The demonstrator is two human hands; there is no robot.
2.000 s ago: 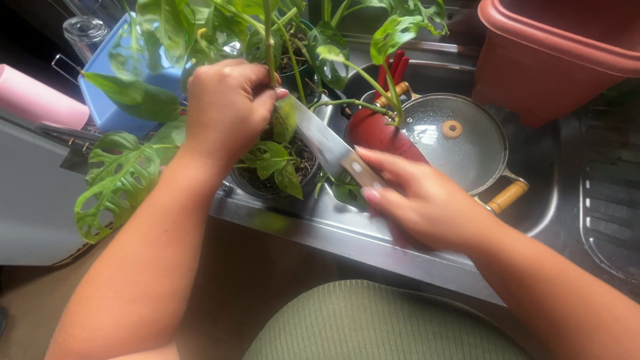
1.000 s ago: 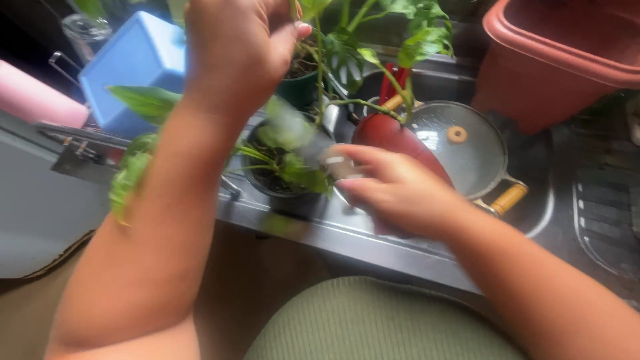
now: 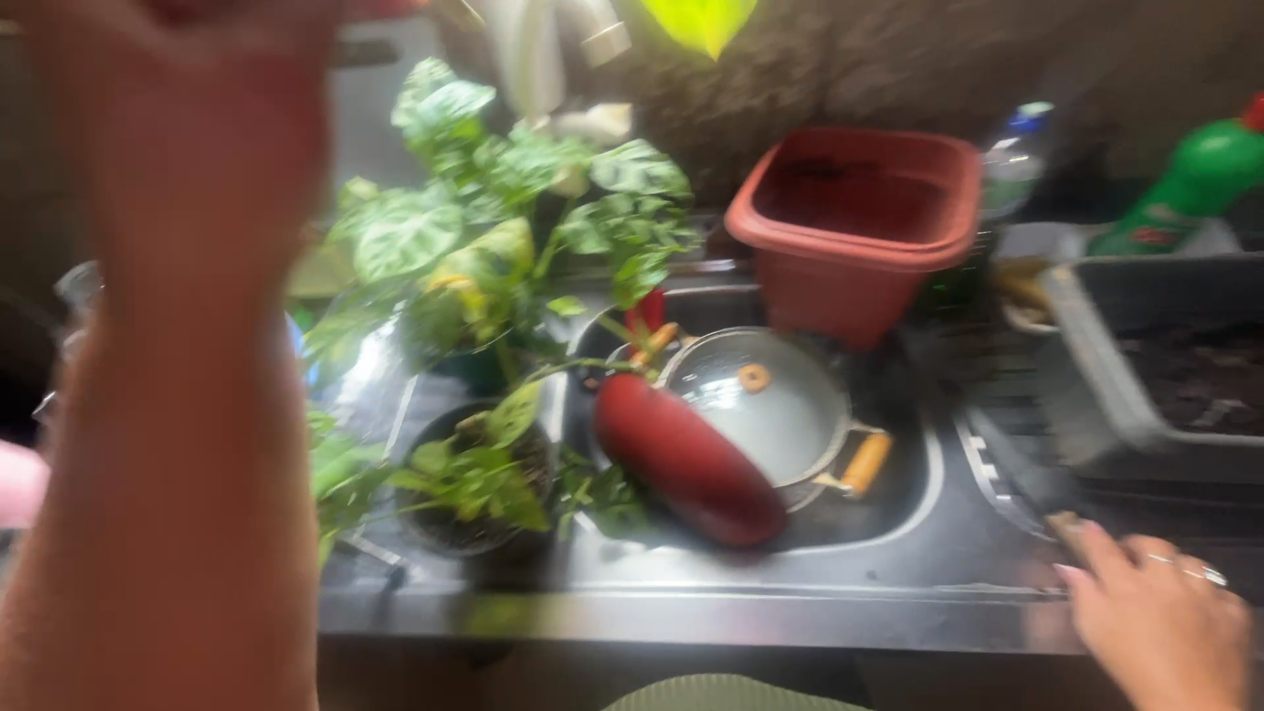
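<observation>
My right hand (image 3: 1160,612) is at the lower right, its fingers on the wooden handle of a knife (image 3: 1068,535); the blurred blade points up and left over the drainboard. Close to the camera at the far left, my left hand (image 3: 207,59) is raised, its fingers mostly cut off by the top edge, so what it holds is hidden. Right of that forearm stands a dark pot of soil with a small leafy plant (image 3: 474,484). Behind it a larger plant with perforated leaves (image 3: 434,227) rises. A bright green leaf (image 3: 703,22) hangs at the top edge.
The steel sink (image 3: 908,513) holds a lidded pan (image 3: 780,434) with wooden handles and a long red object (image 3: 686,459). A terracotta-coloured planter (image 3: 859,257) stands behind. On the right are a grey tub (image 3: 1096,365) with dark contents and a green bottle (image 3: 1185,183).
My right hand has moved with the knife from beside the potted plants to the drainboard on the right. My left hand has gone up, nearer the camera. The view has shifted upward and right.
</observation>
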